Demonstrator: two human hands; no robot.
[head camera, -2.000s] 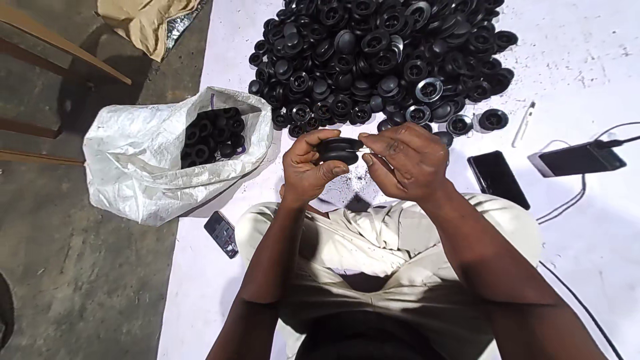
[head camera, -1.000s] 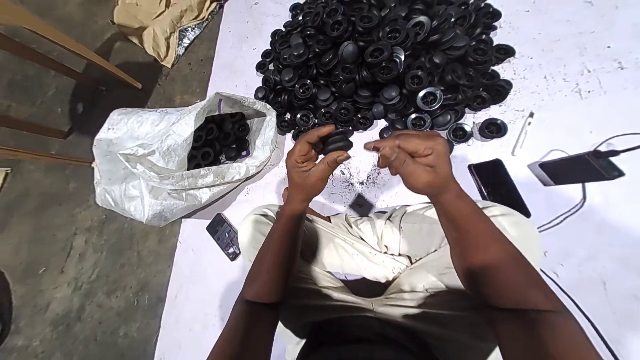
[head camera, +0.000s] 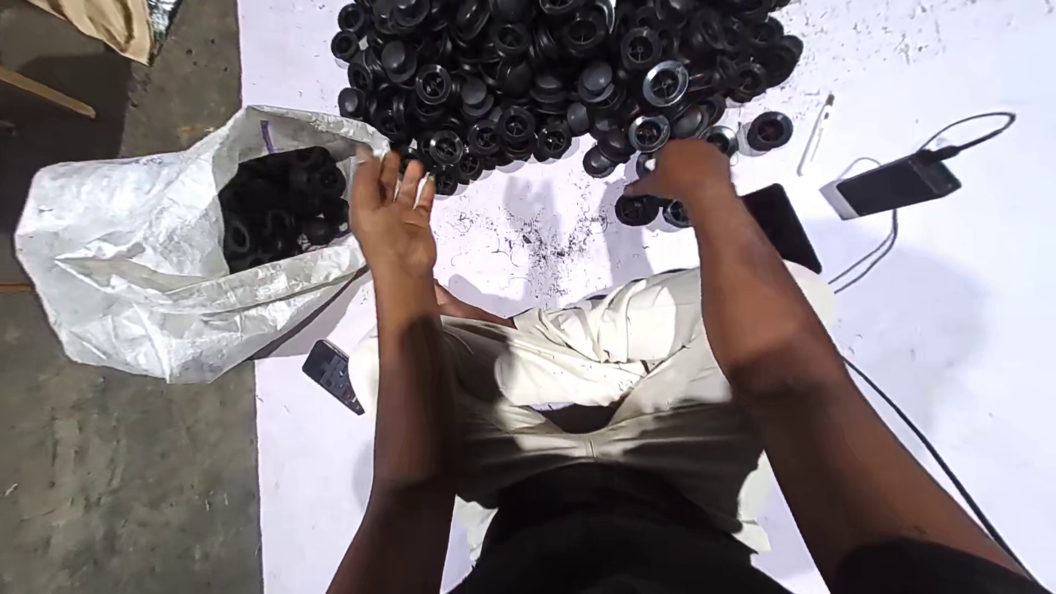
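Observation:
Round black plastic parts (head camera: 511, 82) lie in a large pile at the top of the white sheet. My left hand (head camera: 396, 210) is at the mouth of a white woven plastic sack (head camera: 165, 264), its fingers spread and nothing in them. Inside the sack are more round black parts (head camera: 285, 202). At the pile's lower right edge my right hand (head camera: 689, 177) reaches down over several loose parts, with its fingertips by one black part (head camera: 637, 209). Whether those fingers grip it cannot be told.
To the right lie a dark phone (head camera: 782, 224), a white pen-like stick (head camera: 815, 134) and a black device (head camera: 899, 186) with a cable. Another phone (head camera: 332, 375) lies beside my left knee. Black shavings (head camera: 549, 239) are scattered on the white sheet before my legs.
My left hand has moved left to the sack and no longer holds the black part it had. My right hand has moved right, to the loose parts by the pile.

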